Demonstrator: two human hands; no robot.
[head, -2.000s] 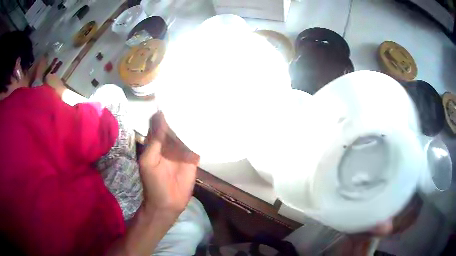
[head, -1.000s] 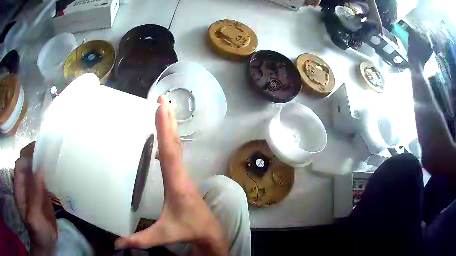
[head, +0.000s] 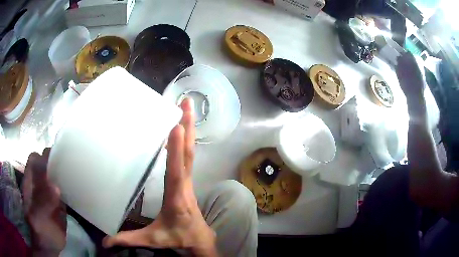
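A large white body [head: 110, 145] is held over my lap at the left, tilted, with a narrow dark opening or disc at its lower right end. My left hand [head: 44, 206] supports its left side, partly hidden behind it. My right hand [head: 176, 201] is spread against its right end, thumb at the bottom edge and fingers at the top. A white inner cover [head: 221, 108] with a round center fitting lies on the table just behind my right fingers.
A wood-look base with a black fan [head: 287, 188] lies beside a white bowl [head: 317, 143]. Tan bases [head: 248, 45] and a dark base [head: 287, 85] lie farther back. Stacked dark bases [head: 161, 62] and another tan base [head: 90, 65] are behind the body. A person's arm [head: 420, 135] is at right.
The white body has tilted, so its dark end shows as a thinner strip. My hands remain on it and have shifted slightly right. The table items appear slightly shifted right.
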